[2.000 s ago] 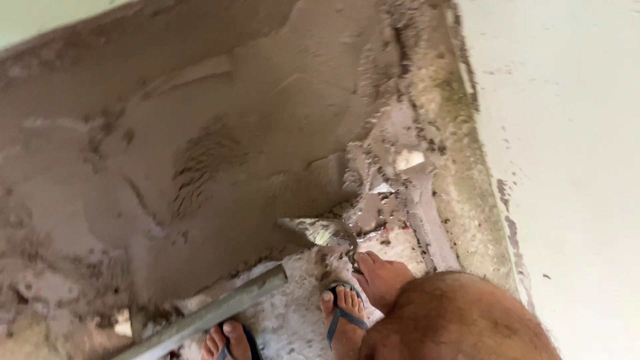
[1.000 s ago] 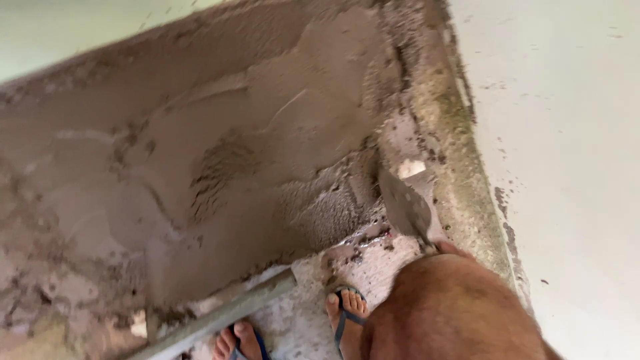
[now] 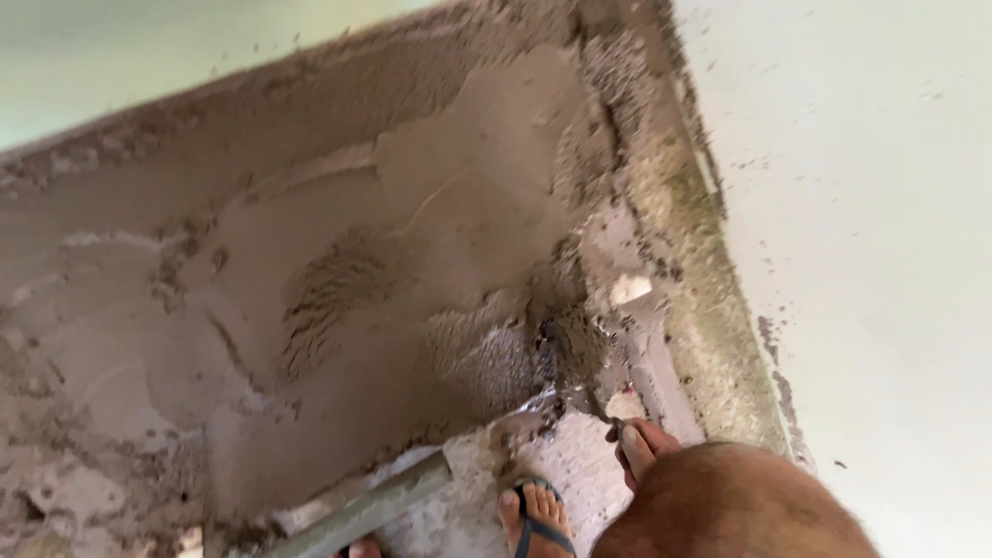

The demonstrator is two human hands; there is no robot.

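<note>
My right hand (image 3: 642,449) grips the handle of a mason's trowel (image 3: 590,391) at the lower right. The trowel's blade is hard to make out against a heap of wet mortar (image 3: 573,341) by the near right edge of the bed. Brown wet mortar (image 3: 349,310) covers most of the floor, smooth in some parts and ridged in others. A pale chip (image 3: 631,289) lies on the mortar strip above the hand. My left hand is not in view.
A grey straight bar (image 3: 372,508) lies along the near edge of the mortar, by my sandalled feet (image 3: 536,515). A pale wall (image 3: 860,232) with mortar spatters borders the right side, and another pale wall (image 3: 155,62) stands at the upper left.
Two seconds ago the trowel lay over the bed's near edge, tip leftward; one second ago its blade showed clearly beside the pale chip. Now hand and trowel are lower, at the mortar heap.
</note>
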